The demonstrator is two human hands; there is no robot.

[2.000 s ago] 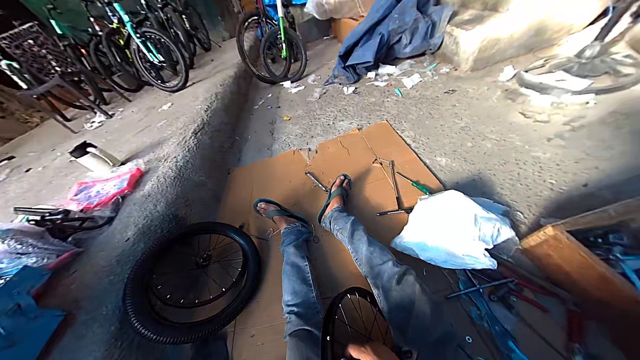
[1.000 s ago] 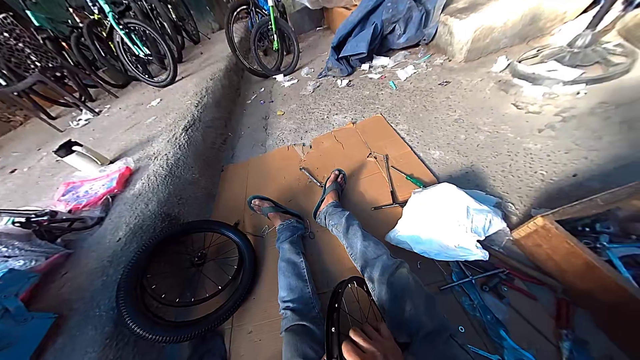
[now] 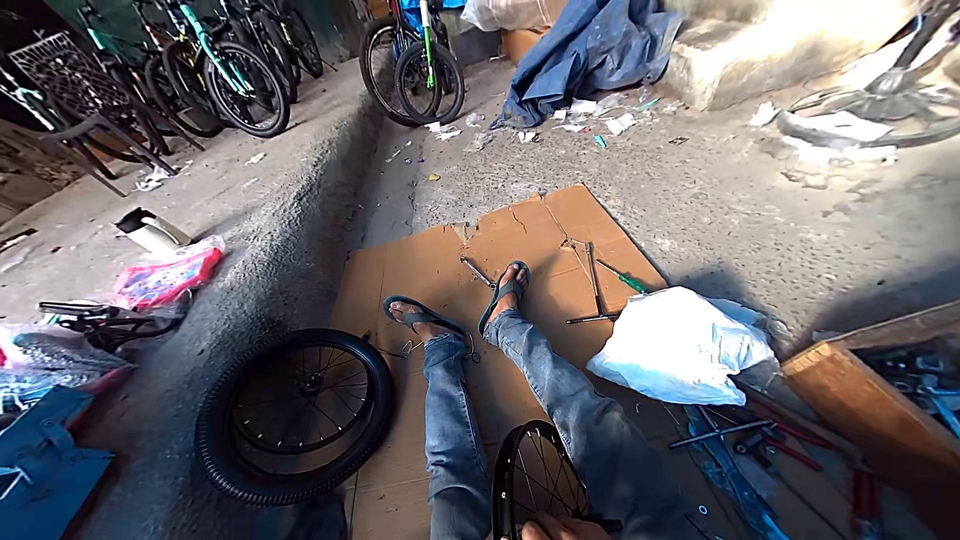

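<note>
A bicycle wheel rim with spokes (image 3: 504,469) stands without a tire between my jeans-clad legs. At the bottom edge my right hand (image 3: 562,528) is on this wheel, its fingers curled near the spokes and hub; the frame edge cuts off the rest. My left hand is out of view. On the cardboard sheet (image 3: 405,270), a black tire (image 3: 382,397) lies at the left, around or over a second spoked wheel (image 3: 311,390). Near my sandaled feet are a short metal tool (image 3: 478,271), a T-shaped wrench (image 3: 596,289) and a green-handled screwdriver (image 3: 631,282).
A white plastic bag (image 3: 679,345) sits at the right, beside scattered tools (image 3: 720,433) and a wooden box (image 3: 862,397). A raised concrete edge (image 3: 300,217) runs along the left. Parked bicycles (image 3: 244,86), a metal chair (image 3: 97,127) and a blue cloth (image 3: 585,60) are farther off.
My right hand shows more over the wheel one second ago than two seconds ago; now it is lower in view, largely cut off. The wheel between my legs stays there.
</note>
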